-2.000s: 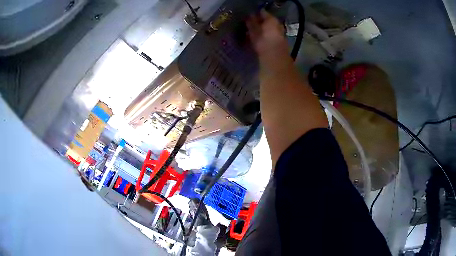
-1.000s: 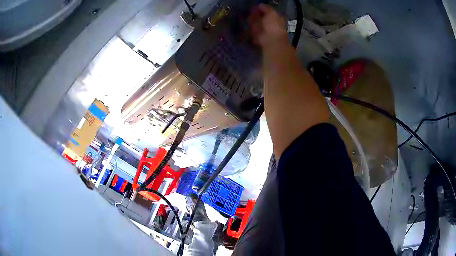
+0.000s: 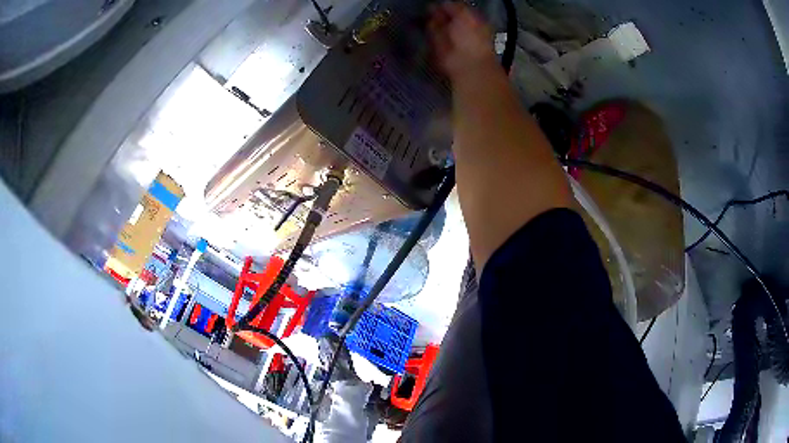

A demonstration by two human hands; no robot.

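A box-shaped shiny metal steam boiler (image 3: 298,173) hangs tilted in the upper middle, its darker end face with vent slots and labels turned to me. My right hand (image 3: 460,39), bare with a dark sleeve, reaches up to the far upper part of that end face. The fingers are blurred and in shadow, so I cannot tell if they touch or grip something. A dark hose (image 3: 311,221) runs down from a fitting on the boiler's side. My left hand is not in view.
A brown rounded container (image 3: 649,208) with a red patch stands right of my forearm, with a pale tube and black cables around it. A white surface (image 3: 78,337) fills the lower left. Red stools (image 3: 264,298), a blue crate (image 3: 381,336) and a cardboard box (image 3: 147,227) are beyond.
The view has shifted slightly, so the boiler and background sit a little further left and up. My right hand stays at the boiler's end face, with its fingers slightly changed in pose.
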